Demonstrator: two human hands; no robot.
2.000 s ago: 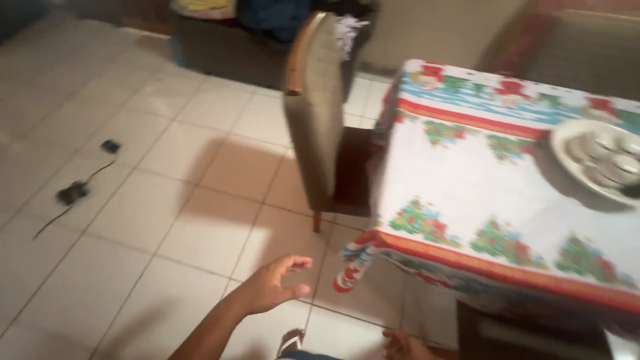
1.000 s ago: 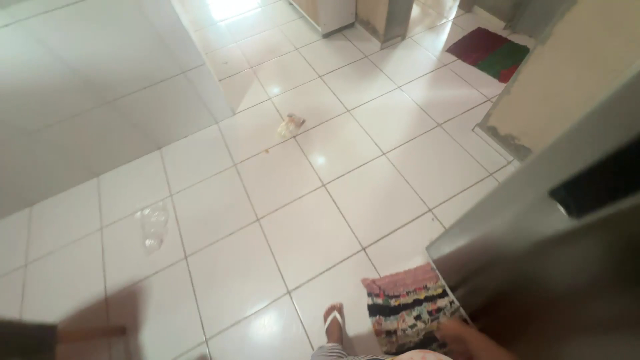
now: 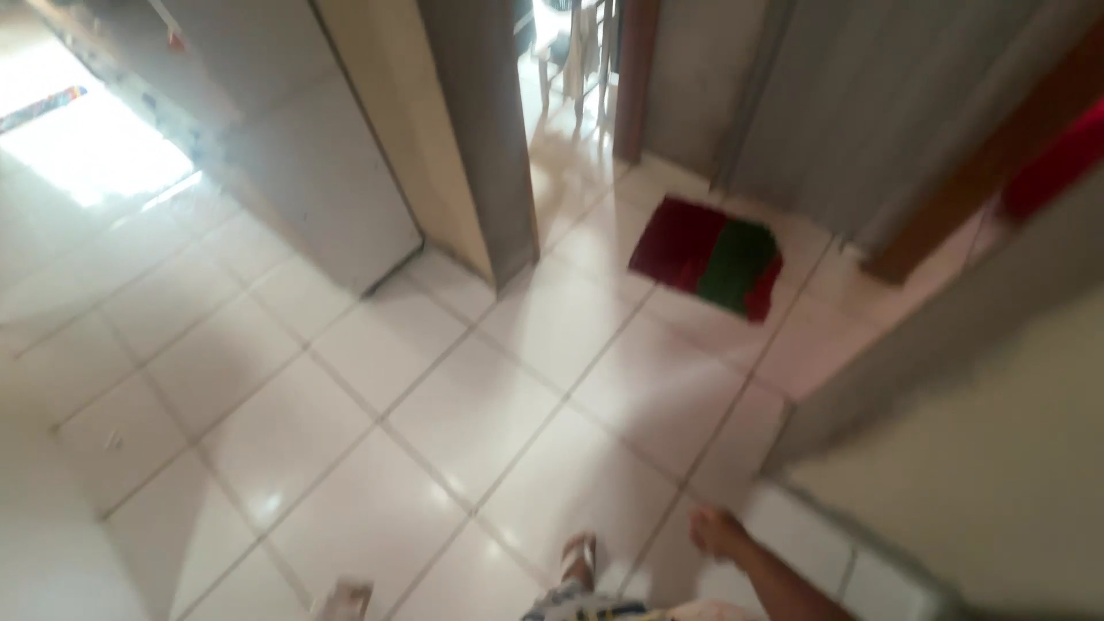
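My right hand [image 3: 718,530] hangs low at the right of the bottom edge, over the tiled floor, with its fingers curled and no object visible in it. My left hand [image 3: 347,597] shows only in part at the bottom edge, blurred, left of my foot [image 3: 579,552], which wears a sandal with a white strap. Whether the left hand holds anything cannot be made out. Ahead on the white floor tiles [image 3: 517,414] lies a dark red and green mat [image 3: 707,257].
A narrow opening shows a metal-legged rack or chair [image 3: 576,60] in bright light. Left of it stand a wall corner [image 3: 483,129] and a pale appliance or cabinet [image 3: 302,147]. A grey door [image 3: 819,112] is beyond the mat; a low wall [image 3: 957,448] is at the right.
The view has moved from the tablecloth-covered table and chair, past a patterned rag rug, to the doorways. The red and green mat is nearer now. My right hand has come into fuller view.
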